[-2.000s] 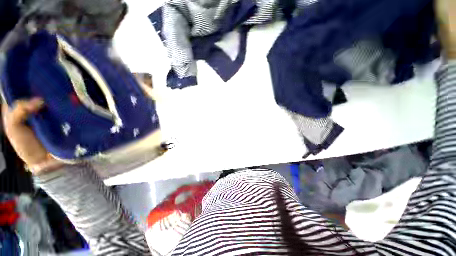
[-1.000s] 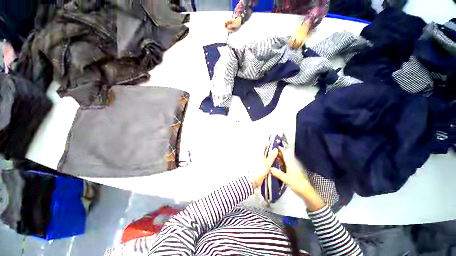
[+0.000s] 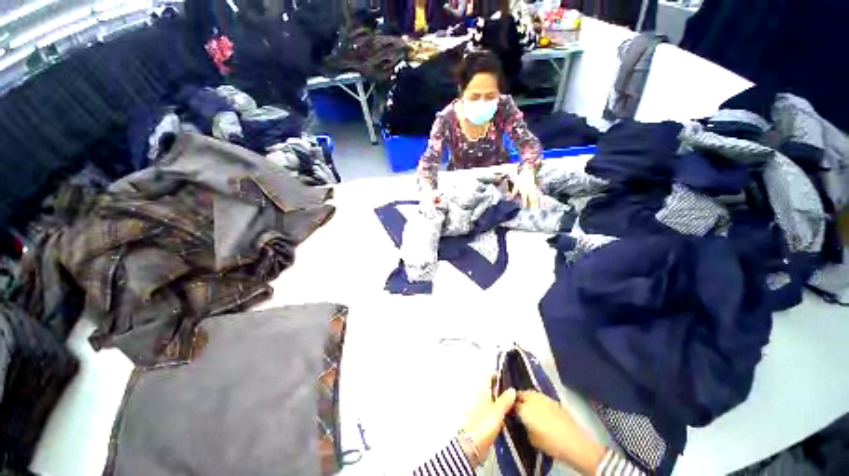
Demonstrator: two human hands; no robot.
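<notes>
A small navy pouch (image 3: 540,374) stands at the lower middle of the white table, its pale-edged slit open to a dark inside. My left hand (image 3: 486,421) grips its left edge near the opening. My right hand (image 3: 549,429) is at the opening from the right, its fingertips hidden inside or behind the edge. A flat grey garment piece (image 3: 223,395) with a plaid side edge lies to the left. Small snips (image 3: 357,446) seem to lie beside that edge.
A masked person (image 3: 479,130) opposite handles a navy garment with checked lining (image 3: 456,244). Grey plaid-lined garments (image 3: 200,232) are heaped at left. Navy garments (image 3: 661,316) are piled at right. The white table (image 3: 419,358) lies between them.
The view has tilted up, showing the co-worker's face and the room behind. The pouch, closed between my hands a second ago, now gapes open, with my right fingers at its opening.
</notes>
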